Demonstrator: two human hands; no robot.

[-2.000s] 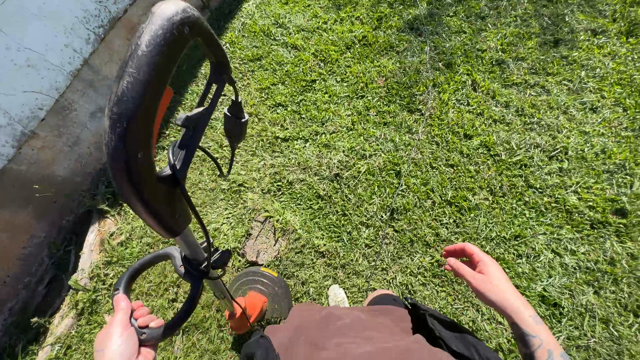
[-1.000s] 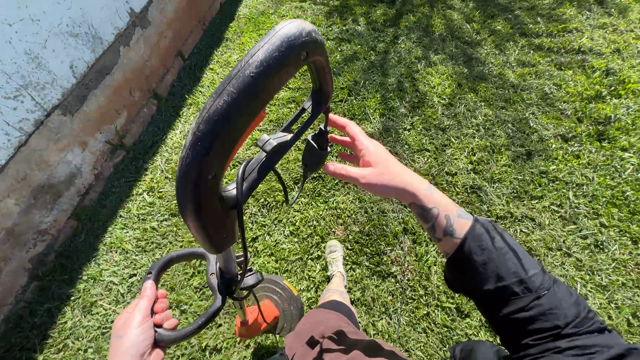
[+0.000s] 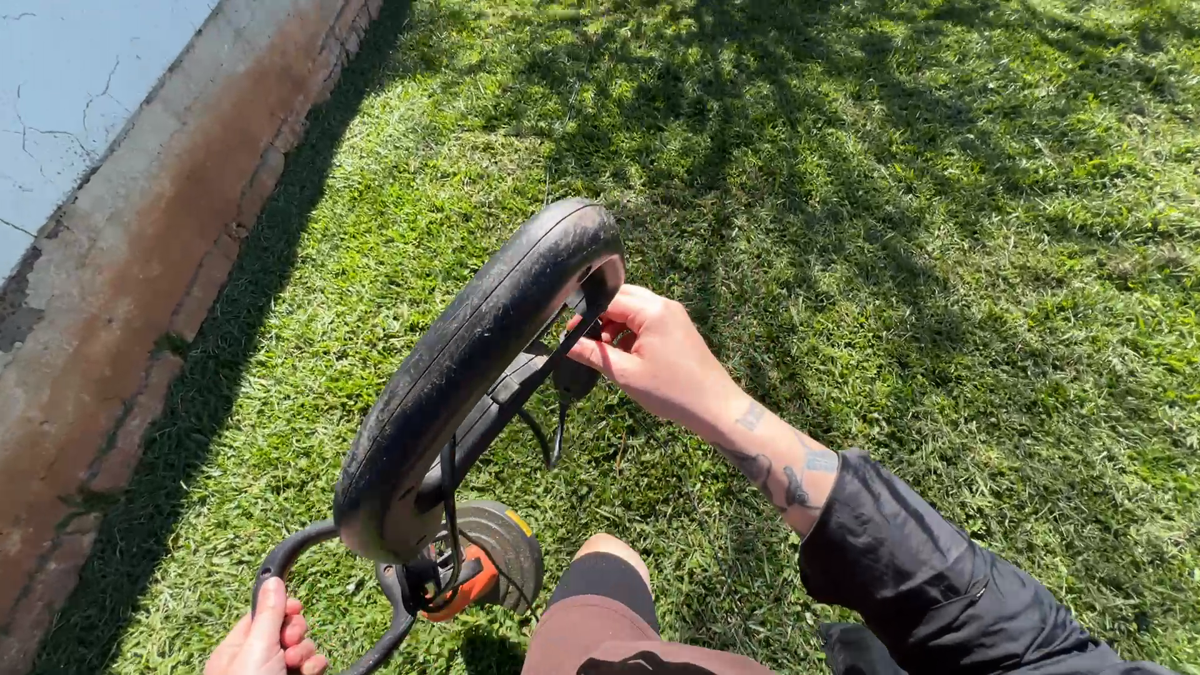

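A string trimmer with a black rear handle (image 3: 469, 356) stands tilted in front of me, its orange motor head (image 3: 464, 586) and round dark guard (image 3: 506, 553) low over the grass. My left hand (image 3: 267, 637) grips the black loop handle (image 3: 291, 553) at the lower left. Behind the far end of the rear handle, my right hand (image 3: 647, 352) has its fingers curled at the top of the black plug connector (image 3: 574, 375), partly hidden by the handle. A black cable (image 3: 452, 506) hangs from the handle down along the shaft.
A wall with cracked light-blue paint (image 3: 84, 84) and a bare, stained base (image 3: 141, 309) runs along the left. Mown grass (image 3: 937, 309) with tree shadows spreads ahead and to the right. My bent leg (image 3: 605, 600) shows at the bottom.
My right hand has come in from the lower right, away from the trimmer at first, and its fingers are now at the plug connector. My left hand has kept hold of the loop handle.
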